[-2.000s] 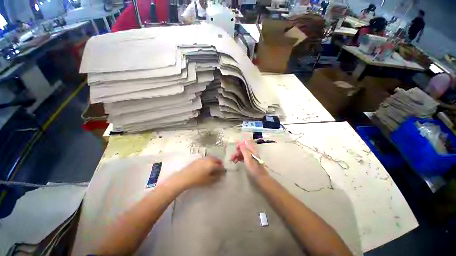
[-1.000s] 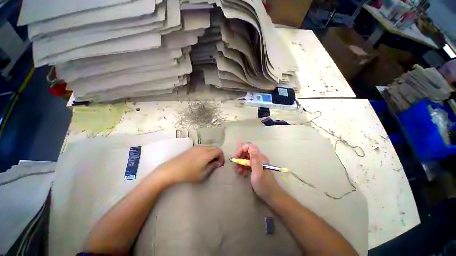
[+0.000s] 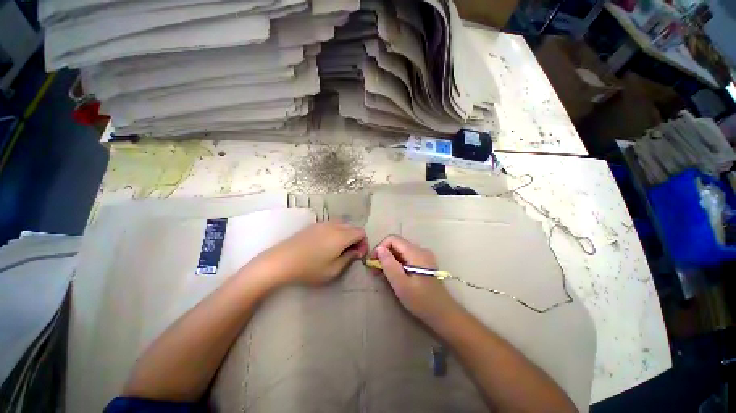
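A large beige-grey fabric panel (image 3: 315,347) lies flat under my hands, with a notch at its far middle edge. My right hand (image 3: 407,278) holds a slim pen-shaped tool (image 3: 420,271) with yellow ends, its tip pointing left near my left fingertips. My left hand (image 3: 323,252) rests on the panel just below the notch, fingertips pinched together; whether they hold fabric or a thread cannot be told. A black label (image 3: 211,246) with pale print lies on the left part. A small grey tag (image 3: 438,361) lies on the right part beside my forearm.
A tall panel stack (image 3: 202,73) stands behind the work. A power strip (image 3: 440,152) with a black adapter (image 3: 472,145) lies at its foot. Thread clippings (image 3: 329,168) are heaped between. The pen cord (image 3: 557,234) loops at right. More panels (image 3: 36,282) lie at left.
Since one second ago, the pen tip has moved slightly left and down, closer to my left fingertips. Compared with two seconds ago, the view has tipped downward and nearer to the panel.
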